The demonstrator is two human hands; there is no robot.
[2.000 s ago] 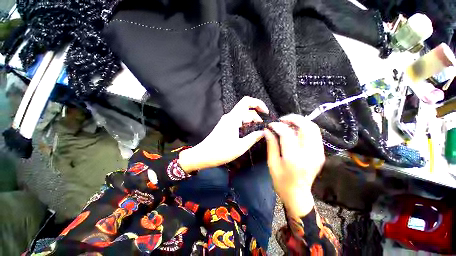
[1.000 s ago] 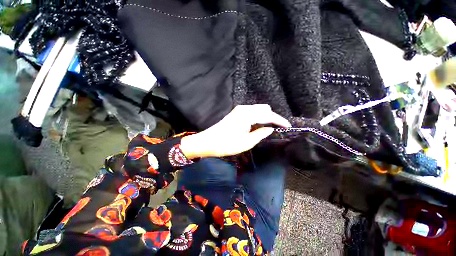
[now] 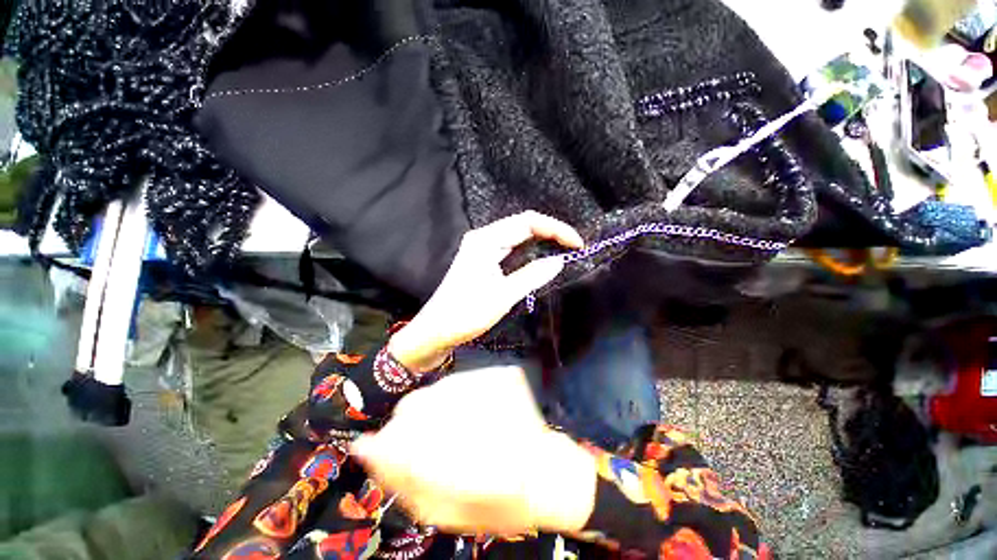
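The dark tweed jacket (image 3: pixel 547 120) lies over the table edge, with its smooth black lining (image 3: pixel 328 142) turned up at the left. A thin silvery-purple chain (image 3: pixel 700 231) runs along the hem, and a short end hangs below my left fingers. My left hand (image 3: pixel 481 273) pinches the hem and chain between thumb and fingers. My right hand (image 3: pixel 470 448) is blurred, low in front of my body and away from the hem. Its fingertips are unclear, and no needle or thread can be made out.
A heap of shiny flecked black trim (image 3: pixel 109 109) is at the upper left. A pale strip (image 3: pixel 754 140) crosses the jacket near the flecked pocket trim. A blue textured lump (image 3: pixel 946 224) and mixed clutter sit at the right. A red object (image 3: pixel 968 403) is below the table.
My right hand left the hem, went out of view, and now shows low in front of my body. My left hand still pinches the hem. The view has shifted.
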